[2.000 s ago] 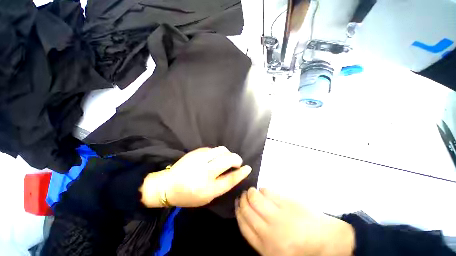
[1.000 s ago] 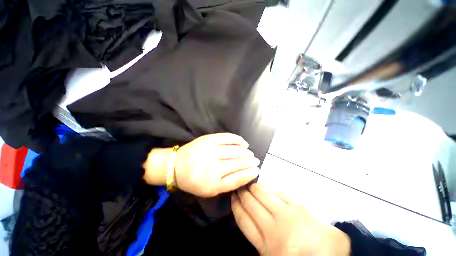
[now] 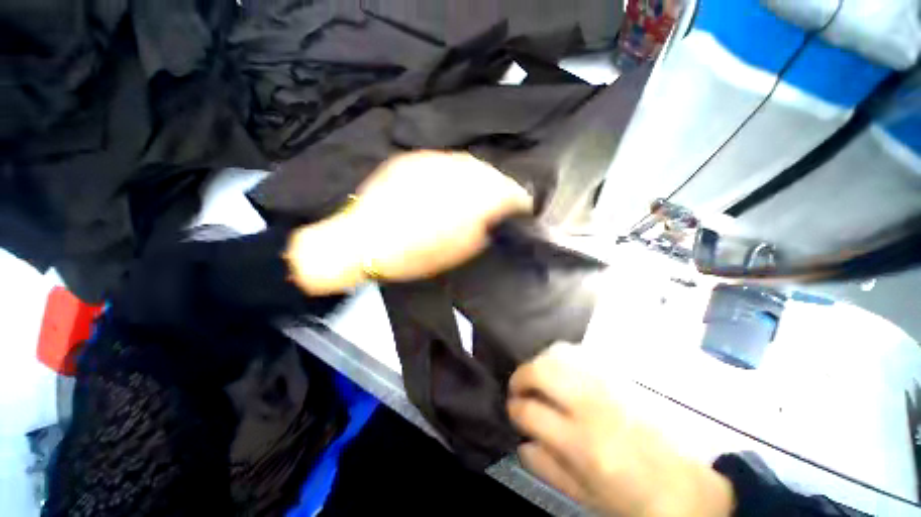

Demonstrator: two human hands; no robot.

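Observation:
The dark brown-black cut panel (image 3: 525, 293) lies bunched left of the needle area, with part of it hanging over the table's front edge. My left hand (image 3: 429, 217), blurred, is closed on a fold of the panel, above the table. My right hand (image 3: 596, 434) rests at the panel's lower right edge with fingers curled; whether it grips cloth cannot be told. The presser foot and needle area (image 3: 672, 237) sits just right of the panel, brightly lit. The blue-grey cup-shaped attachment (image 3: 744, 323) is to its right.
A dark crumpled heap (image 3: 71, 151) and gathered dark pieces (image 3: 323, 71) lie at the left and back. The white machine head with a blue stripe (image 3: 757, 111) stands at the right. A red bin (image 3: 68, 329), blue crate edge (image 3: 338, 444) and patterned can (image 3: 646, 28) also show.
My left hand has moved up and lifted a fold of the panel, which was spread flatter before. My right hand has shifted slightly right. The view has shifted, showing more of the machine head.

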